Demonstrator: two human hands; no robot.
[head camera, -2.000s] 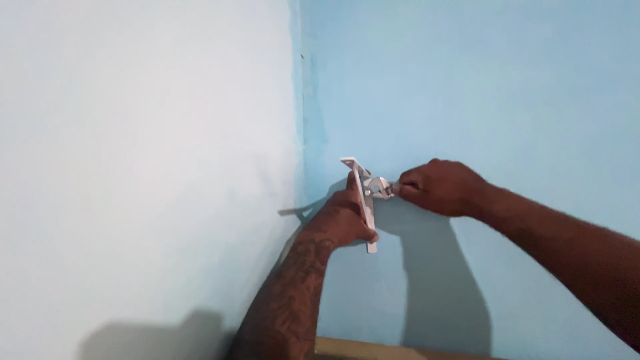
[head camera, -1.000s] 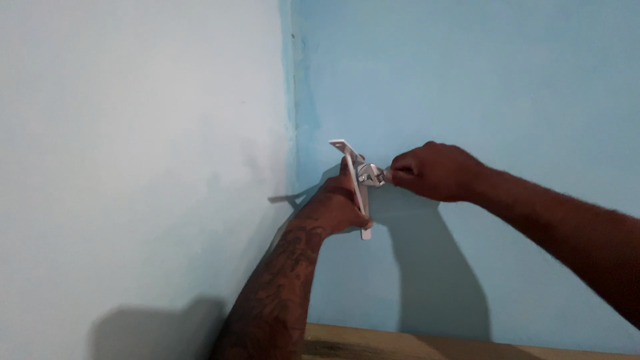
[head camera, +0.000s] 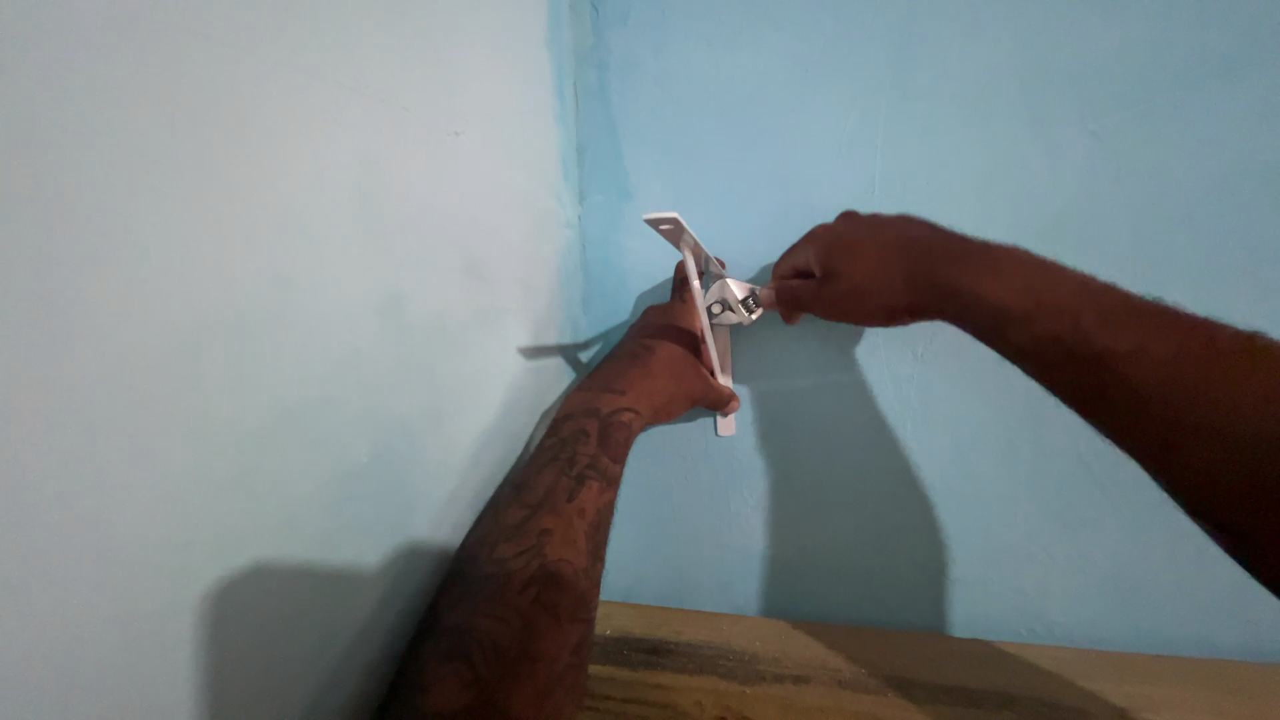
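Note:
A white metal shelf bracket (head camera: 697, 290) stands against the blue wall near the corner, its top arm with a hole jutting outward. My left hand (head camera: 685, 365) grips the bracket from the left, the thumb near its lower end. An adjustable wrench (head camera: 738, 302) has its jaws at a bolt head (head camera: 717, 309) behind the bracket's slanted brace. My right hand (head camera: 860, 270) is closed on the wrench's handle, which the fingers mostly hide. Whether the jaws are tight on the bolt cannot be told.
The pale wall (head camera: 300, 250) meets the blue wall (head camera: 1050, 150) in a corner just left of the bracket. Below, a wooden board (head camera: 720, 660) runs along the foot of the blue wall. Shadows of the arms and bracket fall on both walls.
Both hands stay at the bracket, with the right hand still on the wrench. The view has shifted slightly, and more of the wooden board shows than in the earliest frame.

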